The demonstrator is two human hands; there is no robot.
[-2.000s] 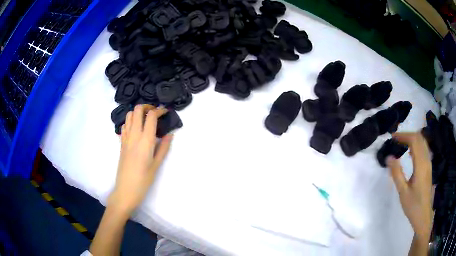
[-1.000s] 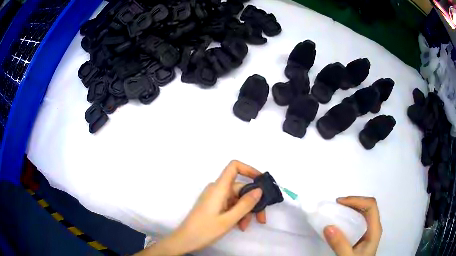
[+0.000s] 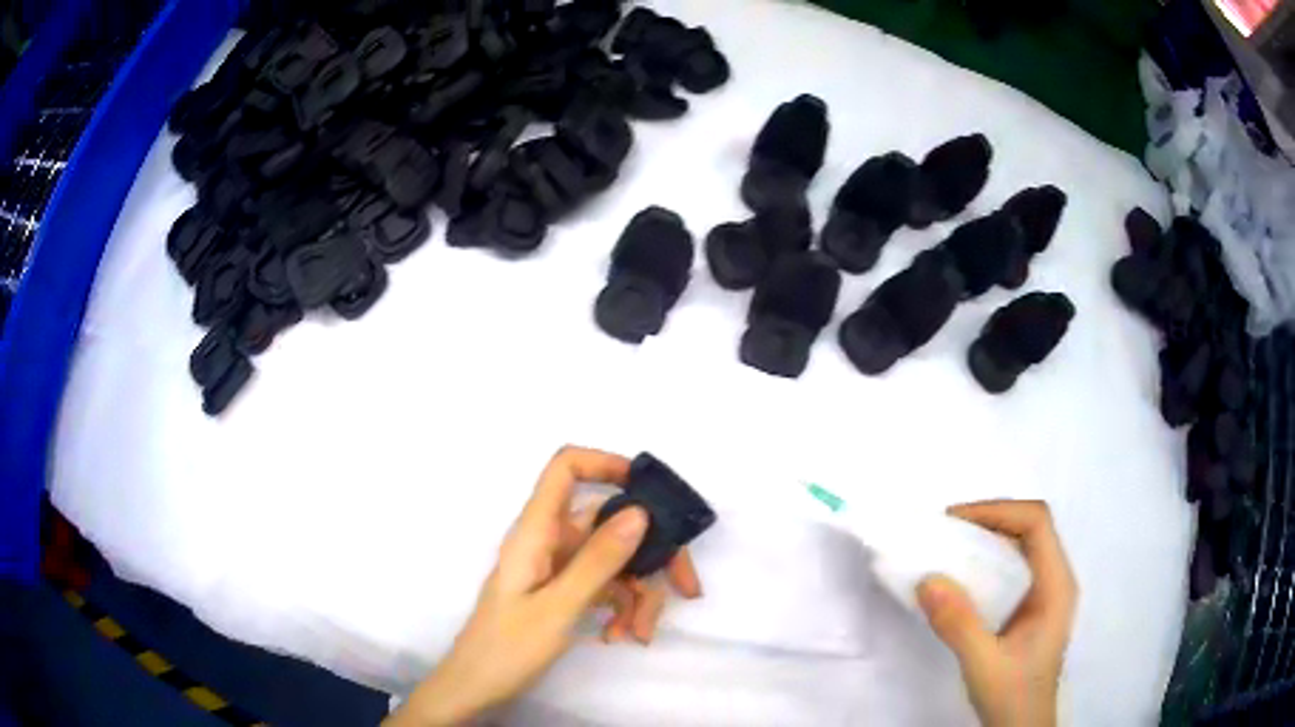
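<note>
My left hand (image 3: pixel 547 575) holds a black base part (image 3: pixel 660 514) between thumb and fingers, near the middle front of the white sheet. My right hand (image 3: pixel 1015 611) is closed around a white glue bottle (image 3: pixel 949 557), which is hard to see against the sheet. The bottle's teal needle hub (image 3: pixel 824 496) points up and left towards the part; a gap separates them. The thin needle tip itself is hard to make out. Whether glue is on the part cannot be told.
A large heap of black base parts (image 3: pixel 334 171) lies at the upper left. Joined parts (image 3: pixel 791 313) stand in loose rows at centre-right. A pile of black mating parts (image 3: pixel 1193 327) is at the right edge. A blue crate (image 3: pixel 85 199) borders the left; clear plastic bags (image 3: pixel 1221 185) lie upper right.
My left hand took a part from the heap and brought it to the front. My right hand released a joined part and picked up the bottle. The needle has since moved away from the part.
</note>
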